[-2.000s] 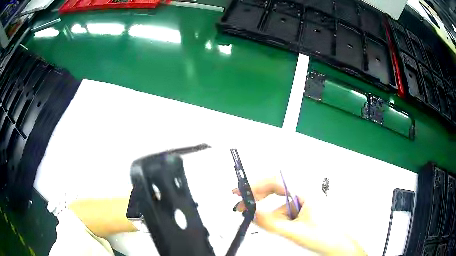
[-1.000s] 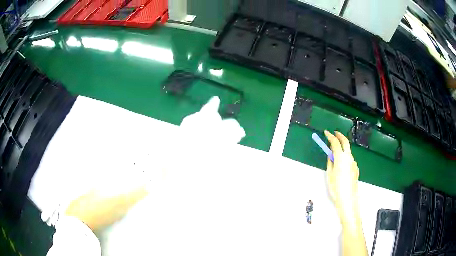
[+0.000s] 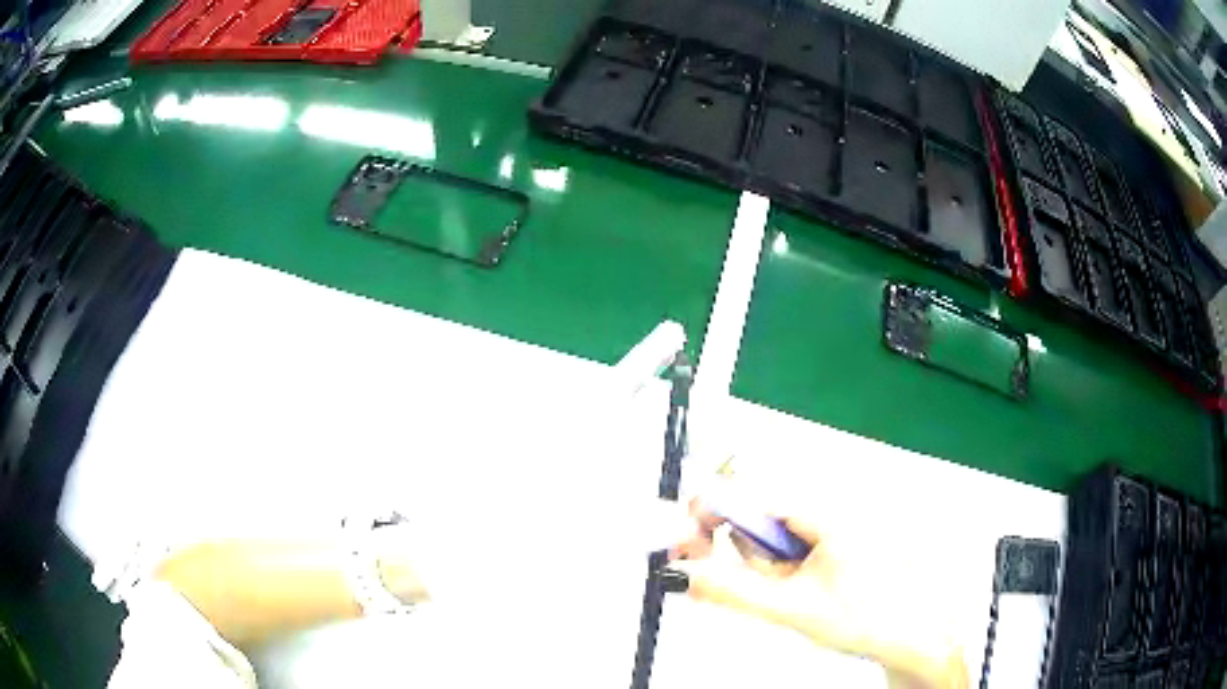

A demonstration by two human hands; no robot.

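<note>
A black phone middle frame (image 3: 677, 438) stands nearly edge-on between my hands over the white work mat (image 3: 269, 404). My left hand (image 3: 545, 471), in a white glove, is at its left side with a fingertip near its top end; most of the glove fades into the mat. My right hand (image 3: 781, 579) is bare, holds a slim purple-blue tool (image 3: 764, 532), and its fingertips touch the frame's right side. The tool's tip is hard to make out.
Other phone frames lie on the green surface at left (image 3: 431, 213) and right (image 3: 958, 339) of a white strip (image 3: 737, 296). Black trays stand at back (image 3: 774, 135), right (image 3: 1137, 592) and left (image 3: 67, 323); a red tray (image 3: 283, 34) is far left. A dark-topped piece (image 3: 1028, 565) lies at mat right.
Both hands have drawn back from the green surface over the mat, now with a frame between them. One of the two frames at right is gone; the left one lies uncovered.
</note>
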